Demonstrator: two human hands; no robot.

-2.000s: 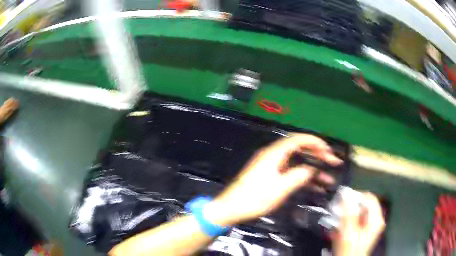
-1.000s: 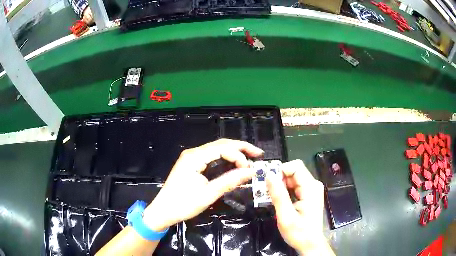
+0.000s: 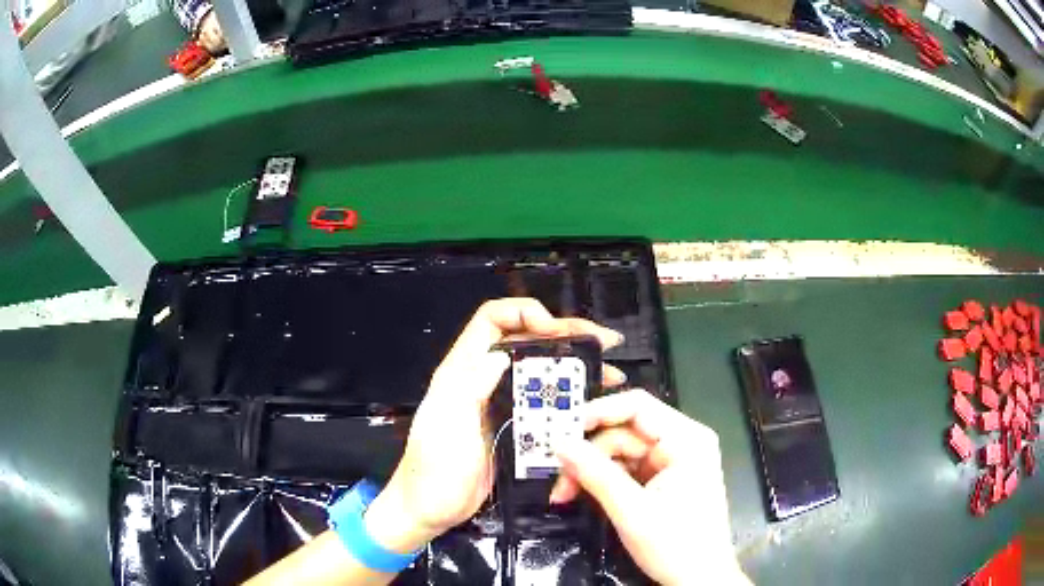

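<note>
My left hand [image 3: 452, 429], with a blue band at the wrist, holds a black housing [image 3: 558, 347] above the blister tray. A white circuit board [image 3: 550, 412] with blue squares lies against the housing's face. A thin pale wire curves out at the board's left side. My right hand [image 3: 647, 469] has its thumb and fingers on the board's lower right edge. The housing's lower part is partly hidden by my fingers. The black blister tray [image 3: 332, 315] lies under both hands.
A green conveyor belt [image 3: 458, 183] runs beyond the tray, carrying a part-built unit [image 3: 273, 197], a red frame [image 3: 333, 218] and other small parts. A glossy black phone [image 3: 787, 426] and piled red parts [image 3: 991, 389] lie at right. A person's hand [image 3: 211, 32] shows at upper left.
The board has moved left from between my hands onto the housing, which now shows upright in my left hand. My right hand has moved left with it. Parts on the belt have shifted slightly left.
</note>
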